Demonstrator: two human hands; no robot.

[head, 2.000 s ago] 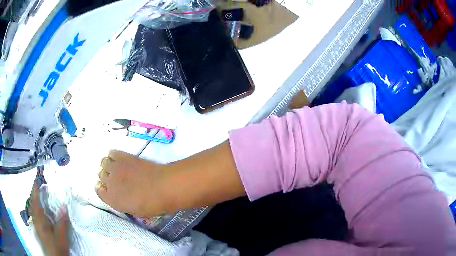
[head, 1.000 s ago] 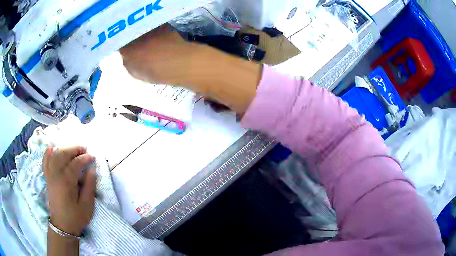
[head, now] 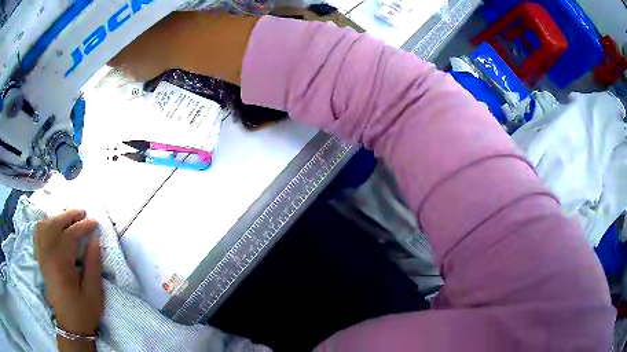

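Observation:
The pale striped garment (head: 148, 320) lies bundled at the lower left, over the table's front edge. My left hand (head: 69, 265), with a bracelet at the wrist, rests on it with fingers bent; whether it pinches the cloth is unclear. My right hand (head: 127, 60) reaches under the white sewing machine head (head: 82, 34); its fingers are mostly hidden behind the head. Thread snips (head: 175, 155) with pink and blue handles lie on the table. A white printed label (head: 184, 106) lies behind them. The presser foot area is washed out by bright light.
A dark plastic bag (head: 199, 84) and the partly hidden smartphone (head: 258, 115) lie under my right forearm. A ruler strip (head: 254, 220) runs along the table's front edge. Blue bins, a red stool (head: 533, 41) and pale garments (head: 574, 155) are at the right.
My right hand has moved from the garment to behind the machine head. My left hand has come onto the garment near the needle area. The view has shifted.

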